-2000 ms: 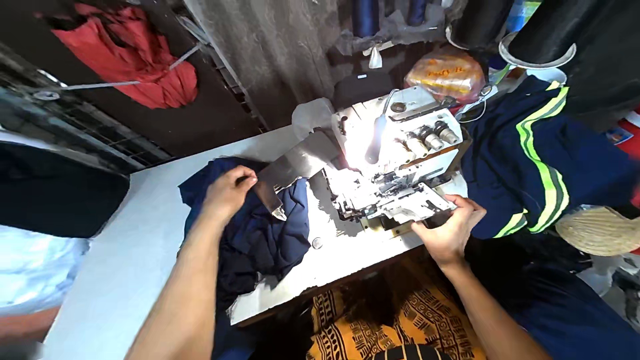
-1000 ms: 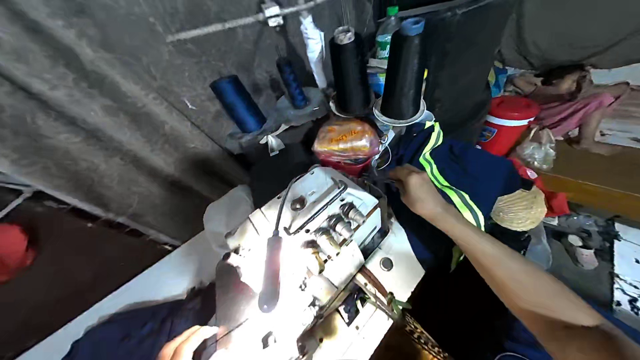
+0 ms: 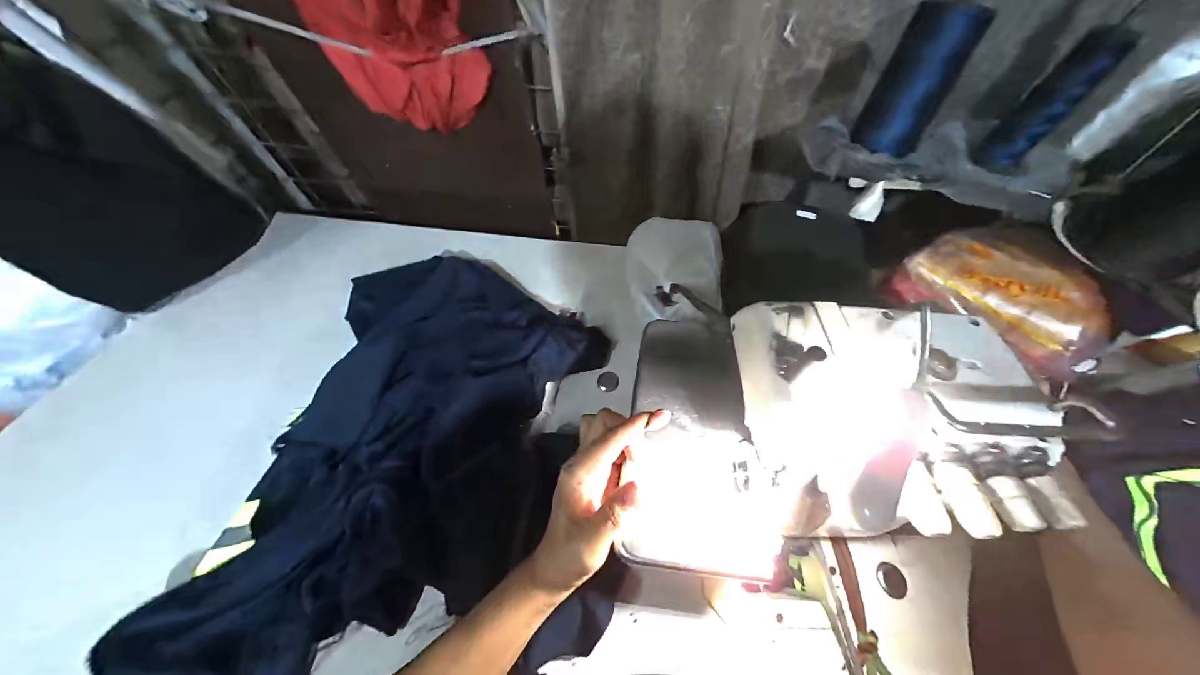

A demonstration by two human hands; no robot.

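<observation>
An overlock sewing machine (image 3: 844, 403) stands right of centre, its middle washed out by glare from its lamp. My left hand (image 3: 591, 497) is at the left edge of the machine's dark cover plate (image 3: 689, 384), with index finger and thumb on that edge. My right forearm (image 3: 1116, 572) comes in from the right and reaches to the machine's right side, beside the thread tension knobs (image 3: 984, 497); the hand itself is hidden or lost in glare. Crumpled navy cloth (image 3: 403, 431) with a reflective strip lies on the white table just left of my left hand.
Blue thread cones (image 3: 923, 80) stand behind, with a plastic-wrapped packet (image 3: 1012, 291) at the back right. Navy cloth with a yellow-green stripe (image 3: 1144, 516) lies right. A red cloth (image 3: 403, 56) hangs over a bar; black cloth (image 3: 103, 178) is at the far left of the white table (image 3: 141, 450).
The dark cover plate, swung out to the left two seconds ago, now lies against the machine. My right hand has left the front cover and, later, the thread cones. The view has swung left since one second ago.
</observation>
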